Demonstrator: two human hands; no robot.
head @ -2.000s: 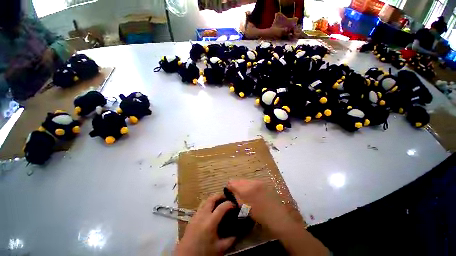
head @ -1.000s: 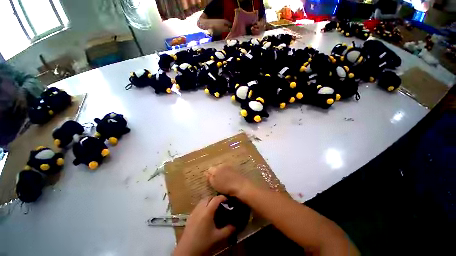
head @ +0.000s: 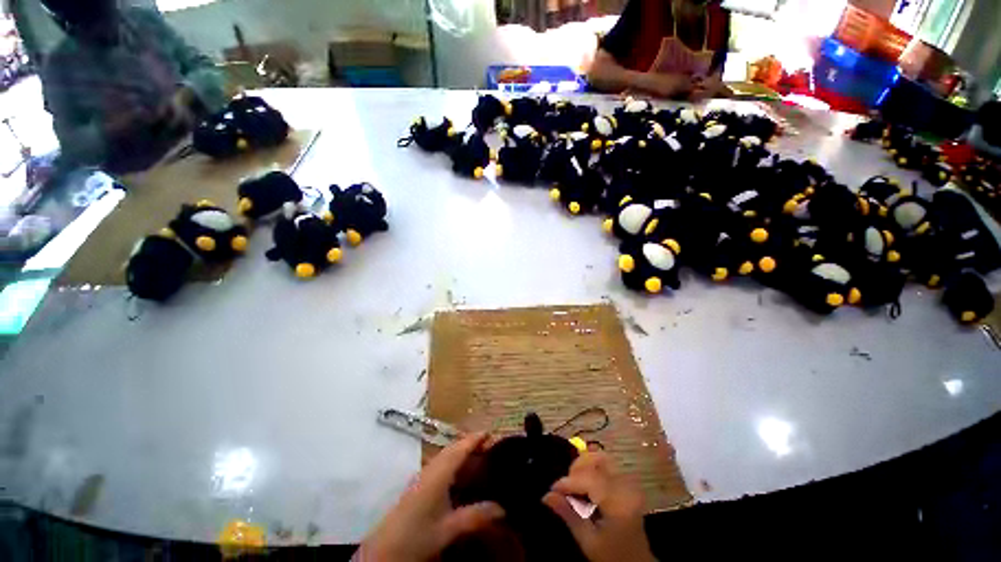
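A black plush penguin is between my hands over the near part of the brown cardboard mat. A small black nub points up from it and a yellow foot shows at its right. My left hand grips its left side. My right hand holds its right side, with a white label by the fingertips. A thin dark loop lies on the mat beyond the toy. Silvery thread snips lie across the mat's left edge. No needle can be made out.
A large penguin pile covers the back and right of the white table. Several more penguins sit at left, partly on another cardboard. A person sits across the table, another at back left. Thread scraps lie around the mat.
The view has swung left. My right hand, earlier extended beyond the toy, is back at its right side. The toy is turned, so a nub and yellow foot show. A dark loop now shows on the mat.
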